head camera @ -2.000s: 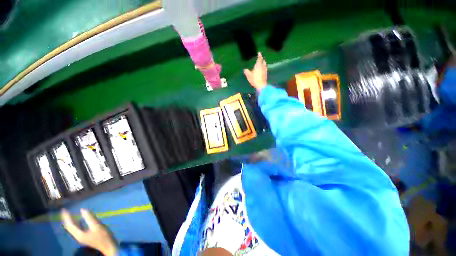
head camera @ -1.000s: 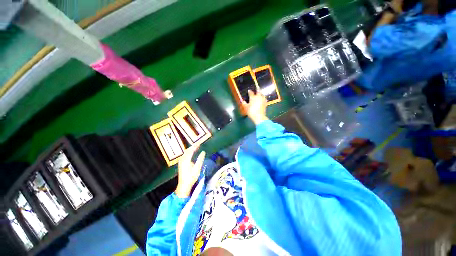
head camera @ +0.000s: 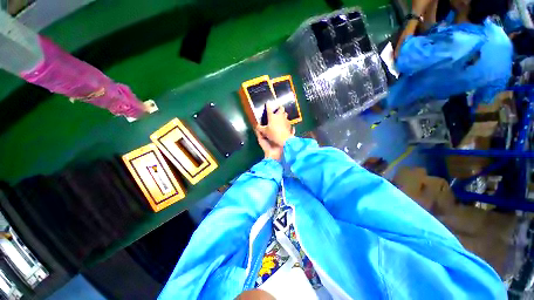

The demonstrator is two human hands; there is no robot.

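Two orange fixtures with dark glossy panels stand side by side right of centre: the left one [head camera: 257, 99] and the right one [head camera: 286, 96]. My right hand [head camera: 280, 125] lies at the lower end of the left one, a finger over its dark panel. My left hand [head camera: 267, 144] is just below, at that fixture's near end, partly hidden by my right hand. Whether either hand grips anything cannot be told. A dark flat plate [head camera: 219, 130] lies to the left. Two more orange fixtures, one [head camera: 184, 150] with a slot and one [head camera: 153, 178] with a whitish centre, lie further left.
Clear trays with dark panels [head camera: 342, 64] stand at the right. Dark trays [head camera: 70, 205] stand at the left, with silvery parts [head camera: 20, 258] at the edge. A pink-wrapped arm [head camera: 88, 82] reaches over the bench. A person in blue [head camera: 451, 58] is at the upper right.
My left hand has moved from the left fixtures to the right-hand pair, beside my right hand. My right hand stays at that pair. The view has shifted, so the bench things sit further left.
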